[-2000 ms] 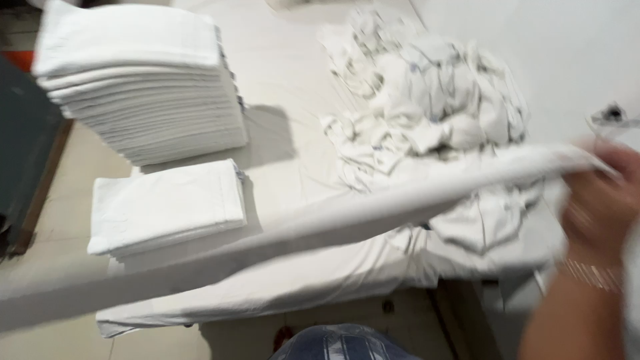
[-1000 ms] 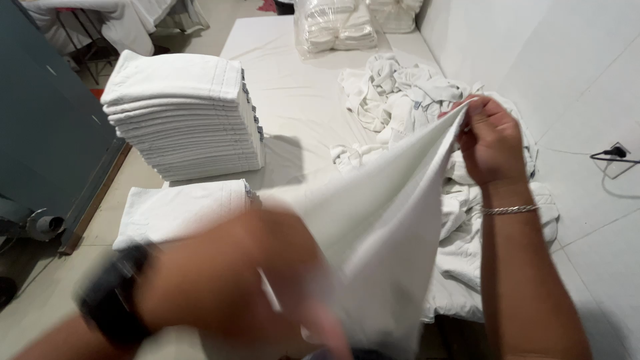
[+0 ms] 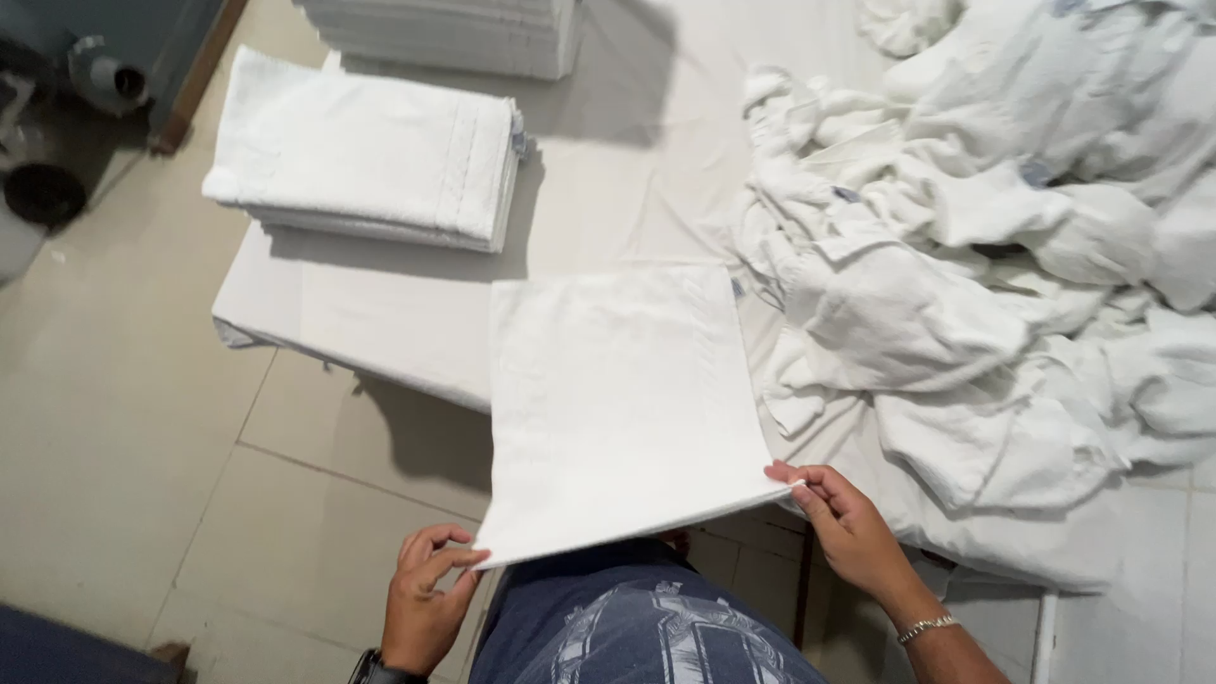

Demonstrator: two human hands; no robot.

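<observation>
A white cloth towel [image 3: 617, 408] is stretched between my two hands, its far part resting on the sheet-covered table and its near edge raised off it. My left hand [image 3: 427, 594] pinches the near left corner between thumb and fingers. The near right corner is pinched by my right hand [image 3: 845, 522]. Beyond the towel on the left sits a low stack of folded white towels [image 3: 366, 152]. To the right lies a heap of crumpled white towels [image 3: 931, 294].
A taller stack of folded towels [image 3: 456, 28] is cut off by the top edge. The table [image 3: 380, 328] has a white sheet over it. Tiled floor [image 3: 123, 399] shows at the left, with dark equipment [image 3: 104, 81] at the upper left.
The cloth was hanging from my raised right hand one second ago; now both hands hold its near corners, low in front of my body. The view has tilted down.
</observation>
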